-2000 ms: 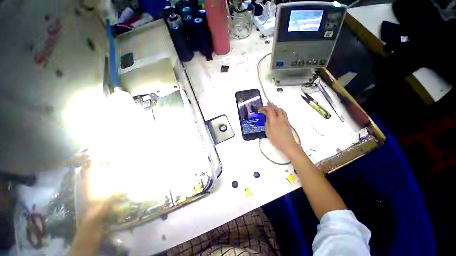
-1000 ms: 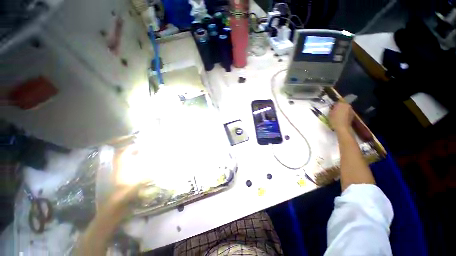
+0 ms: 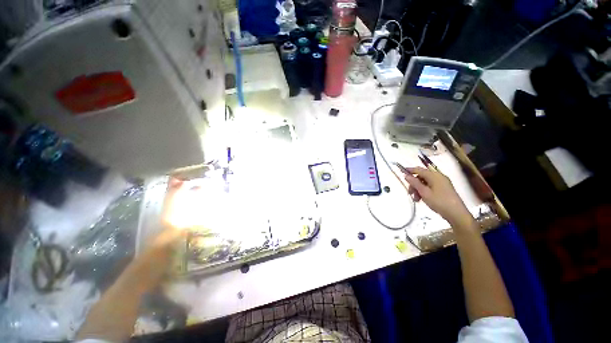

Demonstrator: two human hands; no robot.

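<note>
The sewing machine head, off-white with a red badge, stands at left; its lamp glare washes out the area below. The pale work plate lies under it. My left hand reaches to the plate's left part; its fingers are lost in glare, so its grip cannot be told. My right hand is shut on a thin, pointed tool, over the tray's left side, right of the phone. The smartphone lies flat with a lit screen. A small square metal plate lies left of it.
The control panel stands behind the tray. Dark thread cones and a red flask stand at the back. A white cable loops beside the phone. Small dark and yellow discs lie near the front edge. Scissors and clear plastic lie left.
My right hand moved from the phone to the tool tray, then back left with a thin tool in its fingers. The phone screen looks paler. The view has shifted, showing more of the machine head.
</note>
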